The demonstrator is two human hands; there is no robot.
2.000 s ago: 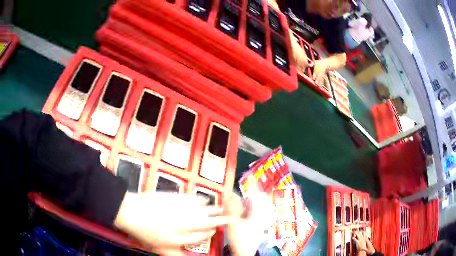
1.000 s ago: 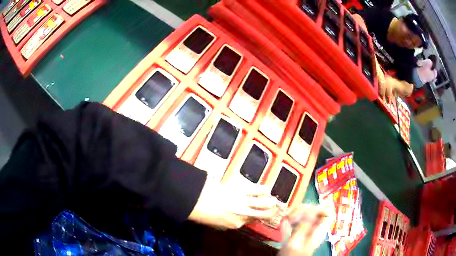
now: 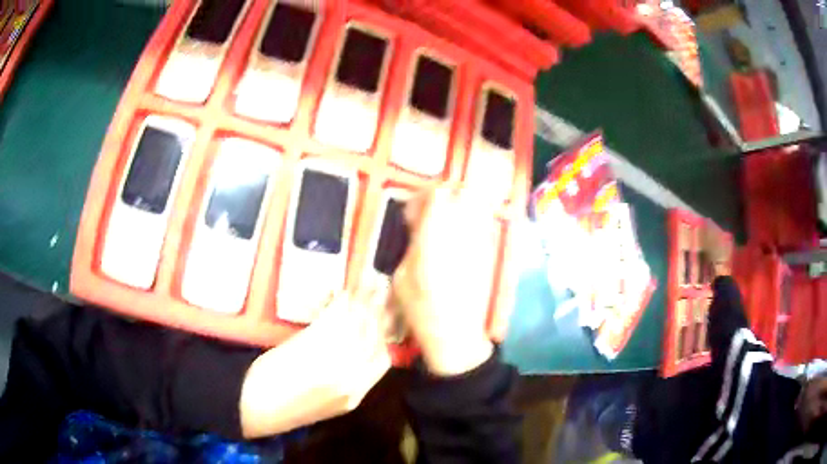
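A red phone tray (image 3: 277,136) lies in front of me with two rows of pale keypad phones, their dark screens uncovered where I can see them. My left hand (image 3: 313,362) is over the near edge of the tray, by the lower part of a near-row phone (image 3: 392,237). My right hand (image 3: 449,272) is over the right end of the near row, beside that phone's screen and hiding the last phone. Both hands are blurred and close together; whether they hold a film cannot be told. A loose pile of red-yellow label sheets (image 3: 594,245) lies right of the tray.
Stacked red trays (image 3: 526,20) stand beyond the phone tray. Another red tray of phones (image 3: 691,290) is at the right, with another person's arm in a striped black sleeve (image 3: 736,381) reaching over it. More red trays are behind it. A red tray edge shows at the top left.
The view has shifted, so the far stack is mostly out of the picture. My right hand has moved from beside the tray's near right corner to over the near row, next to my left hand.
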